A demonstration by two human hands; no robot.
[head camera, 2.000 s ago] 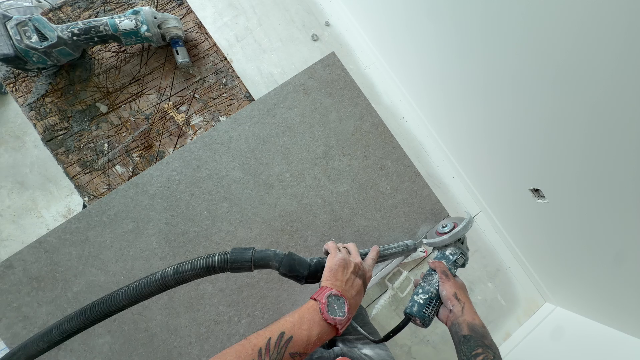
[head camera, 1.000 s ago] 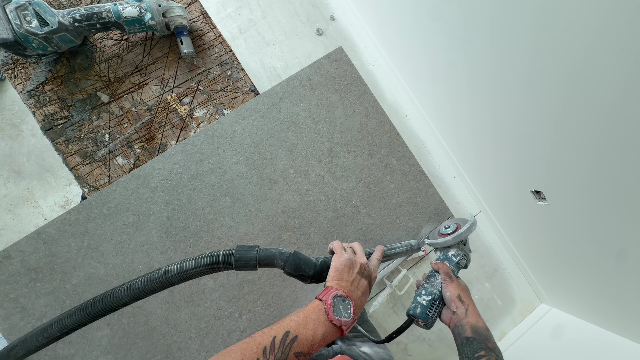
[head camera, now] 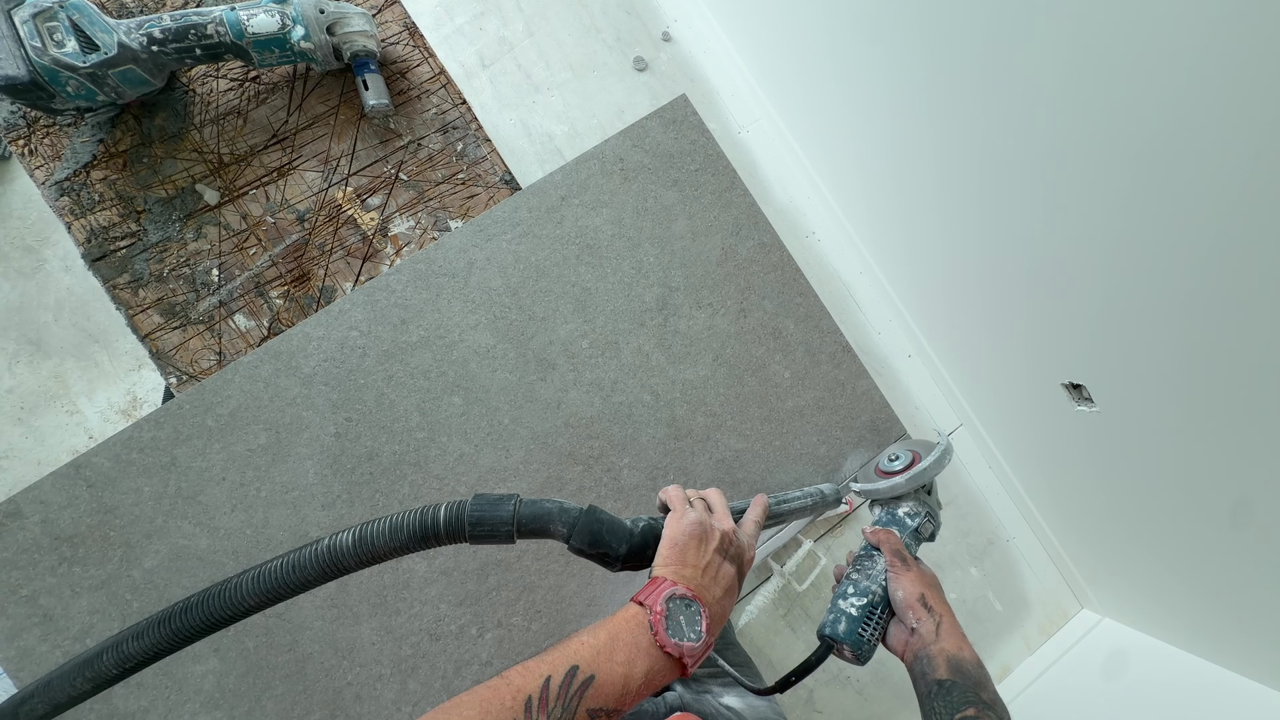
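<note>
My right hand (head camera: 905,595) grips the body of a dusty blue corded angle grinder (head camera: 868,590), its disc at the edge of a large grey tile (head camera: 560,340), near the corner closest to the wall. Around the disc curves a pale metal guard (head camera: 930,468). My left hand (head camera: 705,540), with a red watch on the wrist, is closed around the rigid end of a vacuum hose (head camera: 790,503). The nozzle mouth lies right beside the disc. From there the black ribbed hose (head camera: 270,580) runs across the tile to the lower left.
A teal cordless angle grinder with a cylindrical bit (head camera: 190,45) lies on a scored, stained board (head camera: 300,210) at upper left. A white wall (head camera: 1000,200) with a small cut-out (head camera: 1079,396) rises at right. A power cord (head camera: 800,672) hangs from my grinder.
</note>
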